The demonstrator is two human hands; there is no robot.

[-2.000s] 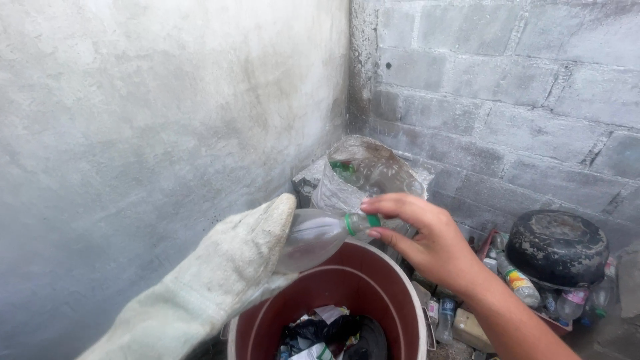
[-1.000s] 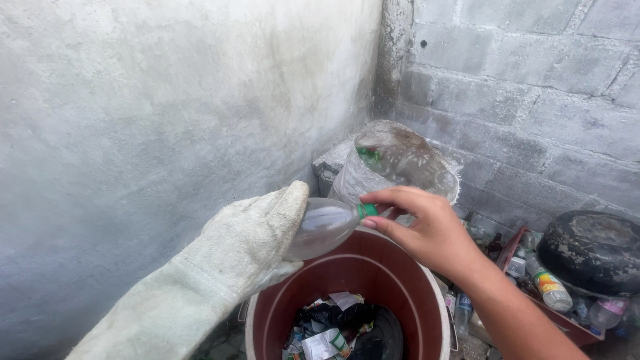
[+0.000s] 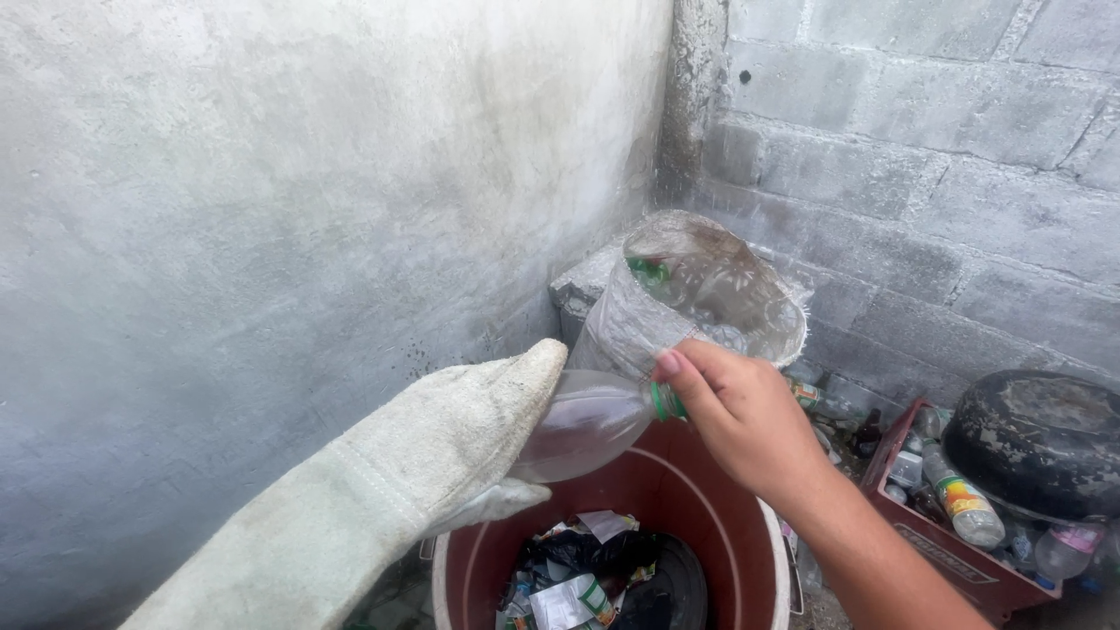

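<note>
My left hand (image 3: 472,429), in a thick pale work glove, grips the body of a clear plastic bottle (image 3: 591,424) lying on its side. At the bottle's neck, a green ring (image 3: 667,401) shows beside the fingers of my bare right hand (image 3: 735,402); these fingers close around the mouth end and hide it, so whether a cap is there cannot be told. Beneath both hands stands a dark red bucket (image 3: 739,534) with wrappers, black plastic and scraps (image 3: 569,604) inside. Behind it, an open woven sack (image 3: 630,324) holds clear and green plastic bottles.
At the right, a red crate (image 3: 936,556) holds bottles, one with an orange and green label (image 3: 958,499). A blackened, round metal pot (image 3: 1037,442) rests over it. A plastered wall (image 3: 306,192) on the left meets a grey block wall (image 3: 875,157) behind the sack.
My right hand has turned at the bottle's neck, with its fingers now more curled over the green part. My left hand keeps its grip on the bottle.
</note>
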